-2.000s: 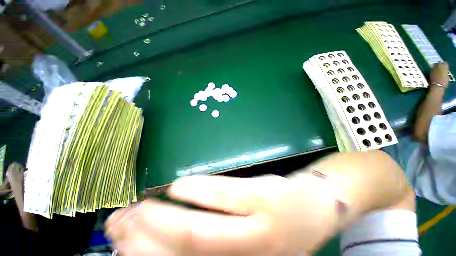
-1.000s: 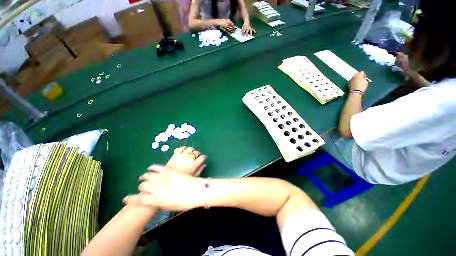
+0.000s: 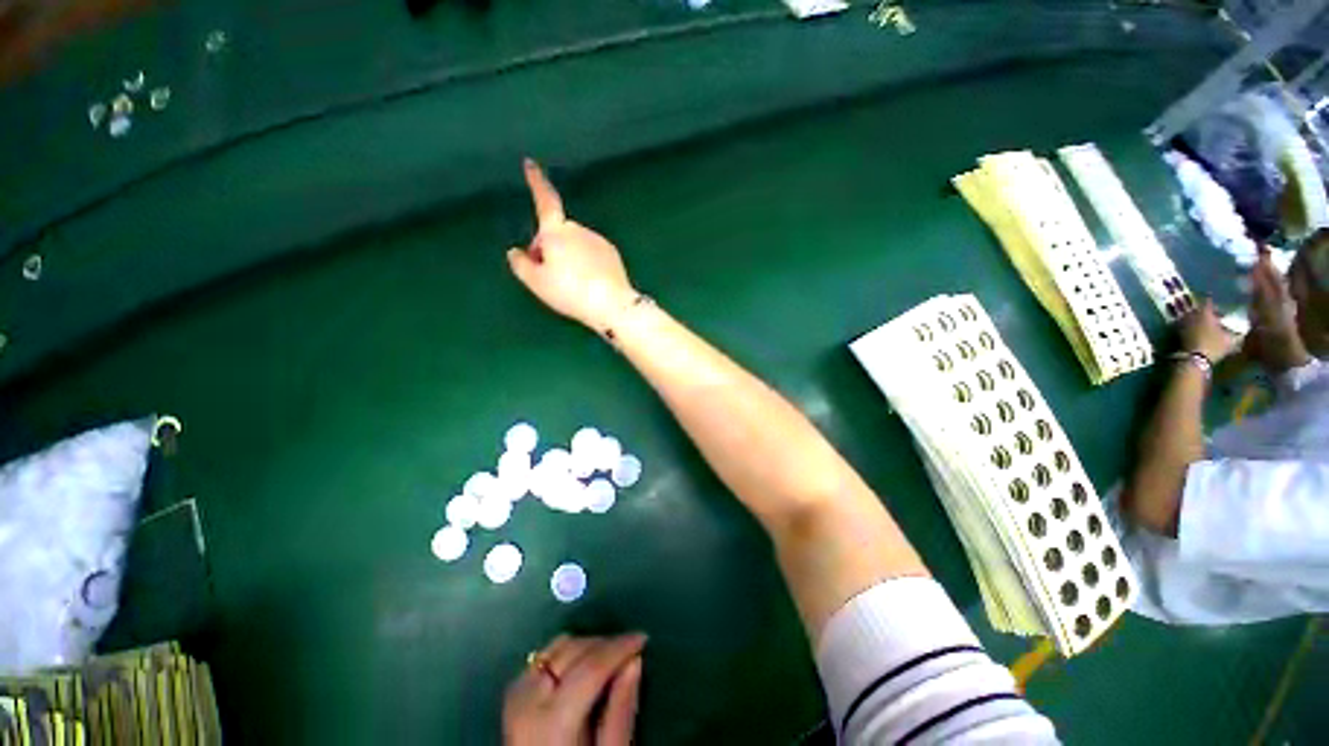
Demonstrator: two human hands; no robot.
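My right hand is over the green table beyond the white discs, with the index finger extended, the other fingers curled and nothing seen in it. My left hand is at the bottom edge, partly cut off, just below the discs; its fingers are bent and whether it holds anything cannot be seen. A loose group of white discs lies between my hands. A stack of punched card strips with dark, empty-looking holes is to the right of my right forearm. A stack of strips shows its edges at bottom left, mostly cut off.
A white packet lies above the left stack. Small rings are scattered at upper left. Another strip stack, a single strip and a person's arm are at right. A translucent bag is at upper right.
My hands were together near the discs and are now apart. The right has reached forward and the left is at the bottom edge. The camera view has also shifted.
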